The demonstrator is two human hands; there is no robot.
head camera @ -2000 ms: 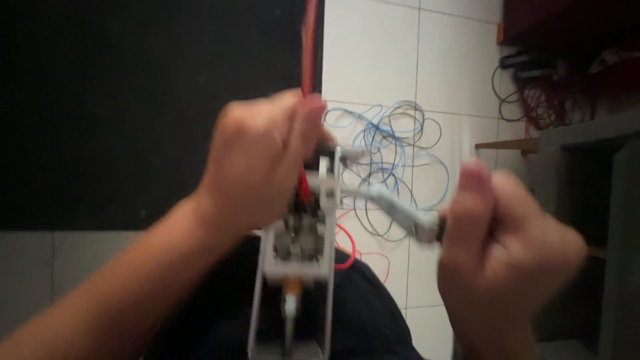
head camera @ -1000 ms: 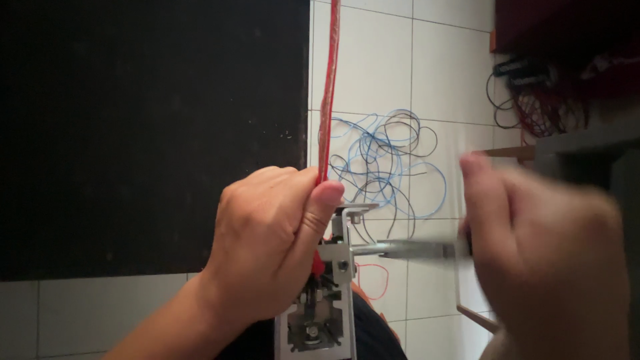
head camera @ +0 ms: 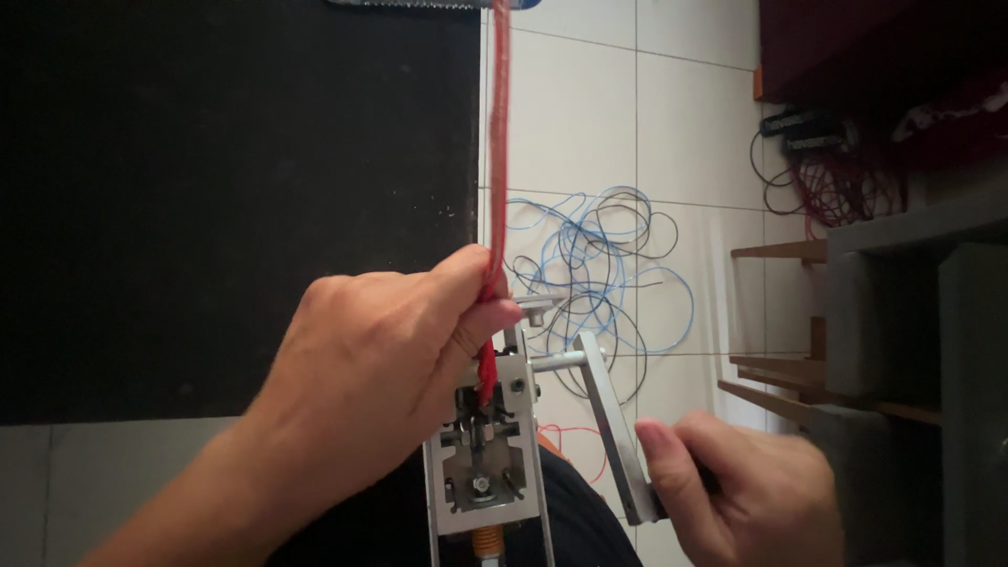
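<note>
My left hand pinches a red cable between thumb and forefinger, just above a metal hand-cranked machine with rollers inside its frame. The cable's lower part runs down into the machine's opening, and the upper part rises to the top edge of the view. My right hand is closed around the handle of the metal crank, whose arm slants down and right from its shaft. The handle itself is mostly hidden by the fingers. An orange spring shows at the machine's lower end.
A black tabletop lies on the left, with a blue toothed tool at its top edge. Blue and black wires lie tangled on the tiled floor. On the right are red cables, grey furniture and wooden legs.
My right hand has moved down, and the crank arm now slants down where it pointed right one second ago. My left hand stays on the red cable. The toothed tool has come into view.
</note>
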